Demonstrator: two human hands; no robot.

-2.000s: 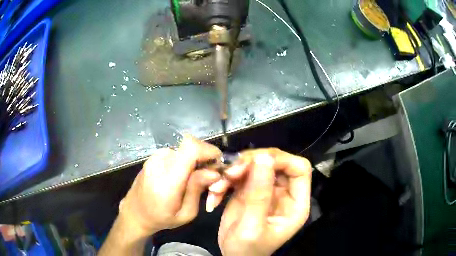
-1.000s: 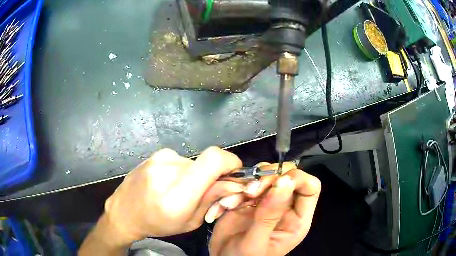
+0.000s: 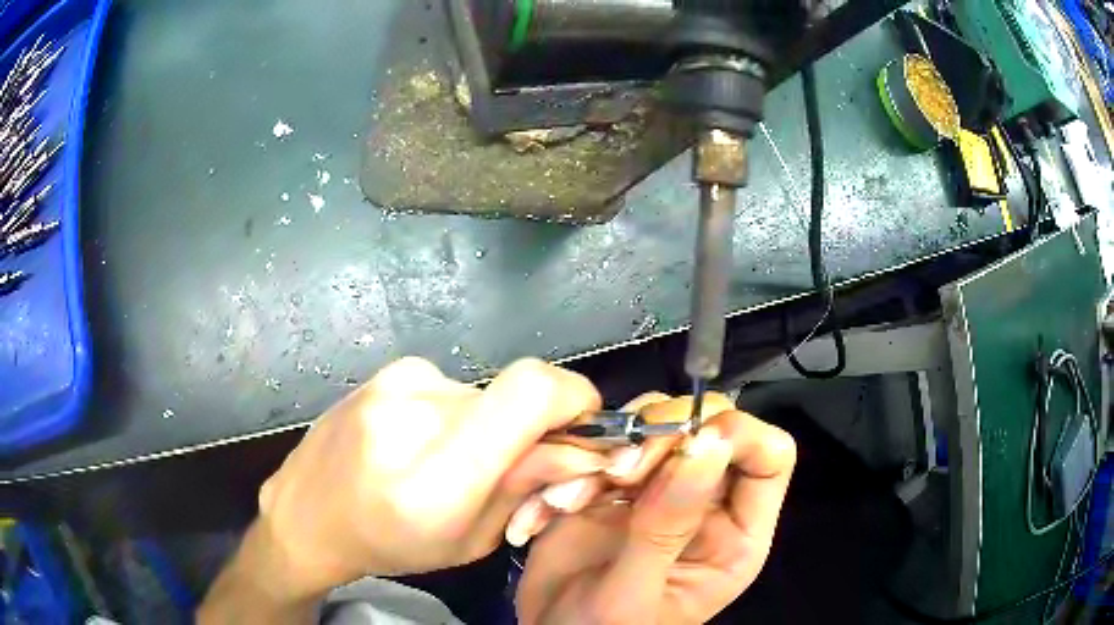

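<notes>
My left hand [image 3: 428, 470] is shut on a silver-and-black plug connector [image 3: 623, 426], which points right between the two hands. My right hand [image 3: 684, 513] is closed in a pinch just right of the connector's end; solder wire in its fingertips is too small to make out. The soldering iron [image 3: 710, 281] points down at the worker, its dark narrow tip touching or almost touching the connector's right end at my right fingertips. Fingers hide part of the connector.
The iron's stand base [image 3: 489, 165] lies on the green bench [image 3: 244, 281]. A blue parts tray [image 3: 76, 305] with silver-ended cables is at left. A black cord [image 3: 815, 183] hangs over the bench edge. A round tin [image 3: 919, 103] and a yellow block [image 3: 980, 165] are at upper right.
The connector now lies level between the hands with its right end at the iron tip. Since two seconds ago, the iron appears larger and farther right as the view shifted.
</notes>
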